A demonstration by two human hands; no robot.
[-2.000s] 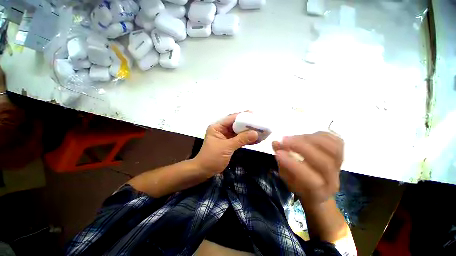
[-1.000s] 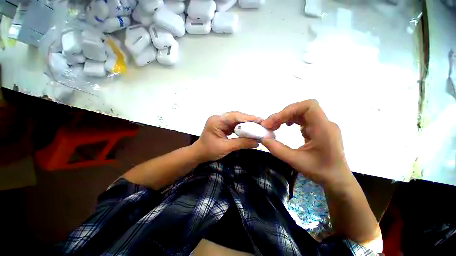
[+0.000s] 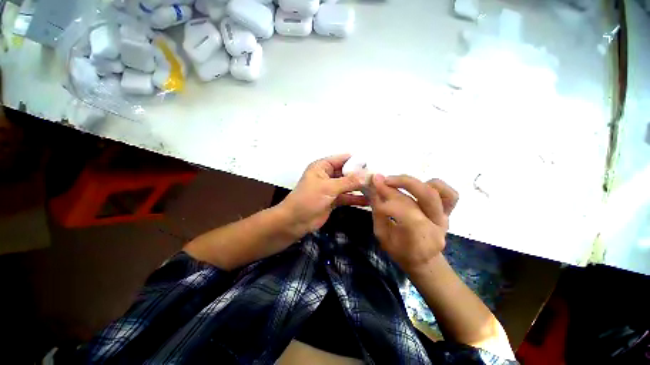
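A white plastic case [image 3: 355, 167] is held at the bench's front edge, mostly covered by fingers. A small dark mark shows on its visible face. My left hand [image 3: 313, 194] grips the case between thumb and fingers. My right hand [image 3: 412, 217] is at the case's right side, its thumb and index fingertips pinched together against or just beside it. Whether the right fingertips hold a small piece cannot be told.
Loose white cases [image 3: 246, 19] are heaped at the far left, beside a clear bag of cases [image 3: 137, 53] with a yellow strip [image 3: 171, 65]. Thin dark slivers [image 3: 480, 184] lie on the bench [image 3: 342, 107]. A red-orange stool [image 3: 135, 192] stands below left.
The case has turned in my left hand and is now more covered. My right hand has moved in from its spread pinch, with fingers curled and fingertips at the case's right side.
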